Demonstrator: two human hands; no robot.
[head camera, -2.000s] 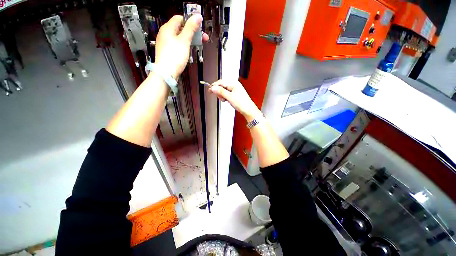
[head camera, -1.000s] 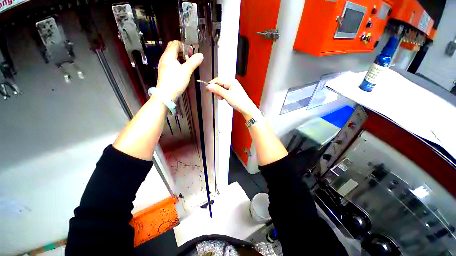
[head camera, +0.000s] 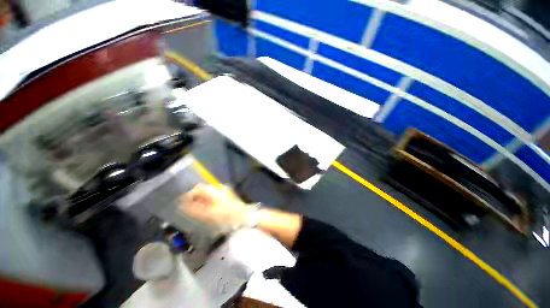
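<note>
My right hand (head camera: 214, 206) is low in the middle of the view, blurred, in front of the machine's lower front. Its fingers look curled, but whether it holds anything cannot be told. My left hand is out of the picture. The edge-painting machine (head camera: 90, 72) with its dark red frame is at the left, blurred. Its two round black inking rollers (head camera: 149, 155) are left of my hand. A dark brown cloth or leather piece (head camera: 297, 163) lies on the near right end of the white table (head camera: 259, 120).
A white bucket (head camera: 154, 261) stands at the lower left, with a small blue-capped thing (head camera: 179, 241) beside it. A brown wooden box (head camera: 458, 174) with black contents is on the grey floor at the right. Blue partitions (head camera: 338, 42) stand behind; a yellow line (head camera: 416, 218) crosses the floor.
The view has swung right, from the oven to the machine and white table. My left hand has left the picture. My right hand has moved away from the hanging strap.
</note>
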